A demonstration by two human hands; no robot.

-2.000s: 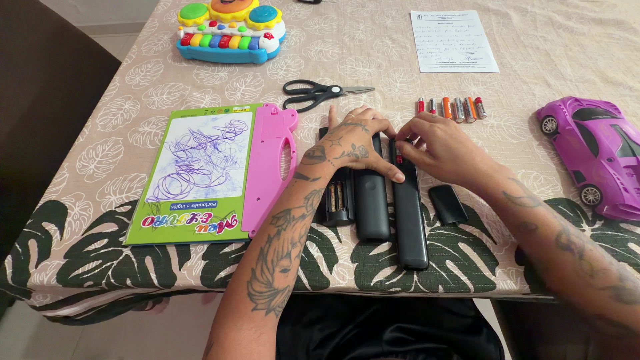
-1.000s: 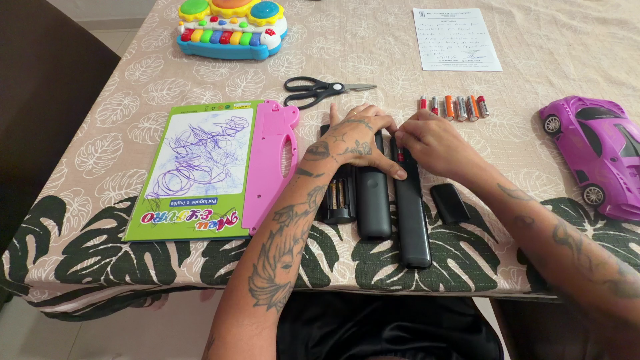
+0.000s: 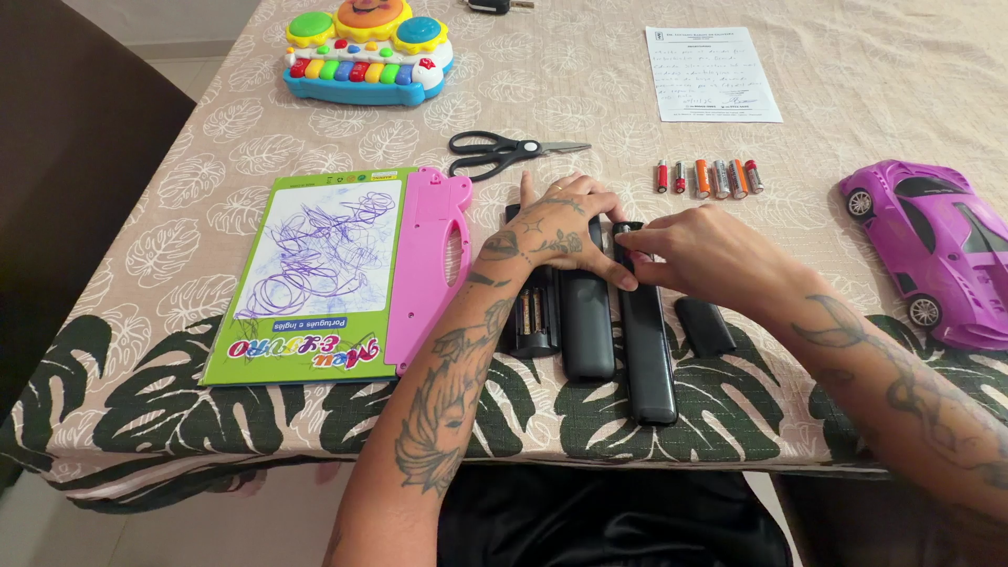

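Note:
Three black remote controls lie face down side by side. My right hand [image 3: 677, 244] has its fingertips in the upper end of the right remote control [image 3: 650, 354], at its battery bay, where a bit of a battery shows. My left hand [image 3: 563, 228] spreads over the upper parts of the remotes, its thumb against the right one and its palm over the middle remote control [image 3: 588, 331]. The left remote control [image 3: 532, 339] has an uncovered bay with batteries in it. A black battery cover [image 3: 705, 325] lies right of the remotes. Several loose batteries [image 3: 719, 179] stand in a row beyond my right hand.
Black-handled scissors [image 3: 504, 150] lie beyond my left hand. A pink and green drawing book [image 3: 299, 362] is at the left, a toy piano [image 3: 362, 71] behind it. A written sheet [image 3: 713, 75] and a black key fob [image 3: 490, 5] are at the back, a purple toy car [image 3: 937, 244] at the right.

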